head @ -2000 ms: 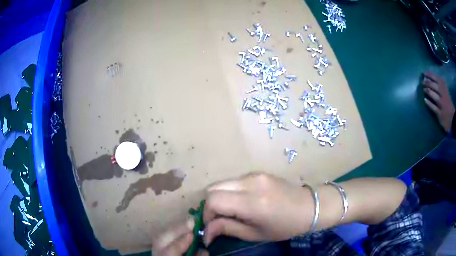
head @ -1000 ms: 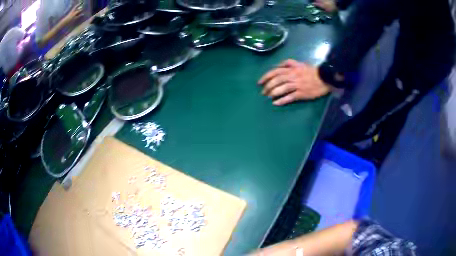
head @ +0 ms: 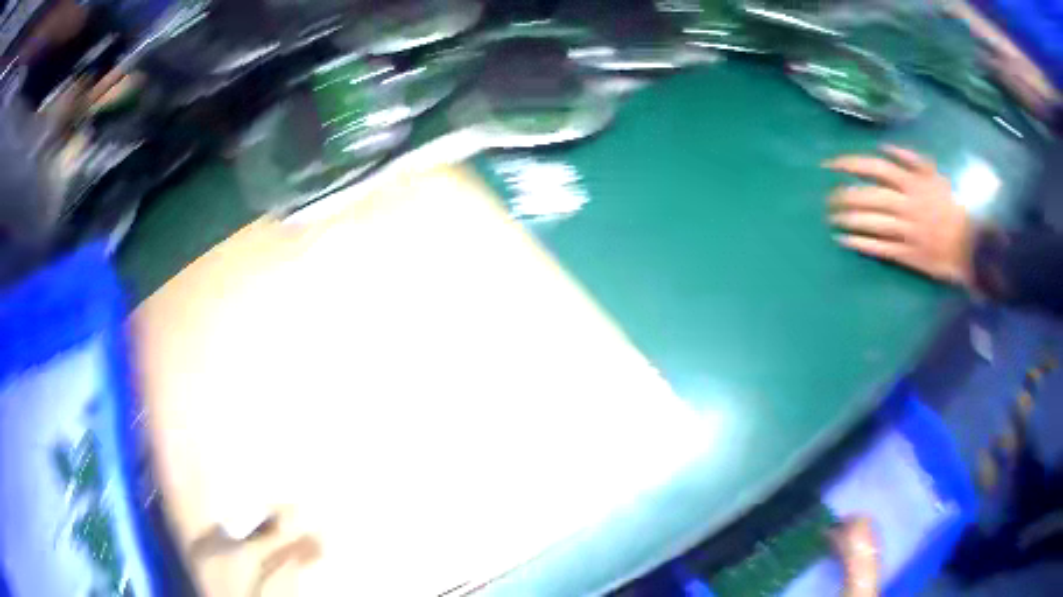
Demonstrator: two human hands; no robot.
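The view is blurred and overexposed. The cardboard sheet (head: 210,274) is washed out nearly white, and no small pins can be made out on it. Boards (head: 775,557) stand in a green row in the right blue bin (head: 933,449). My right hand (head: 859,557) shows small and blurred over this bin, beside the boards; whether it holds one cannot be told. My left hand is out of the picture. A pale pot top (head: 247,527) shows faintly by brown stains at the cardboard's lower left.
Oval units (head: 525,88) are piled along the back. A bright white heap (head: 542,189) lies on the green bench (head: 746,257). Another person's hand (head: 903,216) rests on the bench at right. The left blue bin (head: 70,303) holds loose green boards at the left edge.
The view has swung, first to the right, then partly back left. Two seconds ago both my hands held a green board at the cardboard's front; now my right hand is over the right bin.
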